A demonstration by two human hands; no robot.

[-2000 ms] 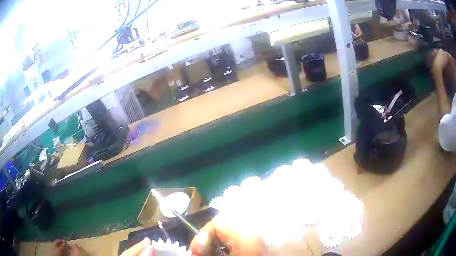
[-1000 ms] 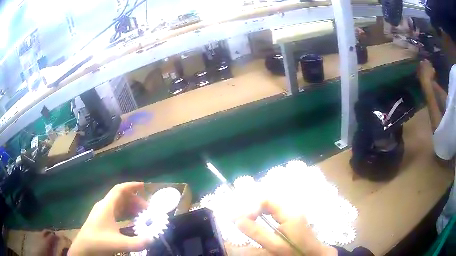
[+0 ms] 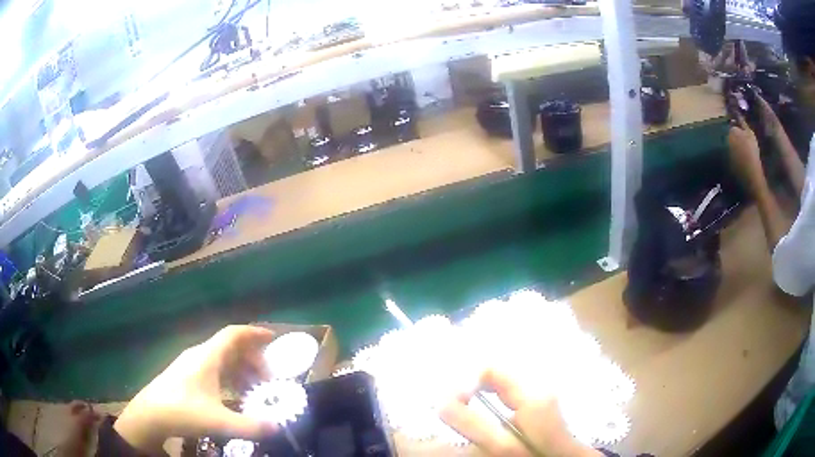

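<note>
My left hand holds a small white gear between thumb and fingers, over the left part of a black housing at the bottom centre. My right hand holds a thin grease brush like a pen, its pale tip pointing up and left. The brush crosses the glaring gear pile, and its middle is lost in the glare. A round white tub sits in a small cardboard box behind my left hand. The housing's lower part is cut off by the picture's edge.
A whole black unit with a pale strip stands at the right. Another person's arms are beyond it. A white metal post rises near it. The green conveyor belt runs behind the bench. Black round parts stand on the far bench.
My left hand has come up from the bottom edge holding the gear. My right hand has moved right with the brush, over the gear pile. The other person's arms have shifted.
</note>
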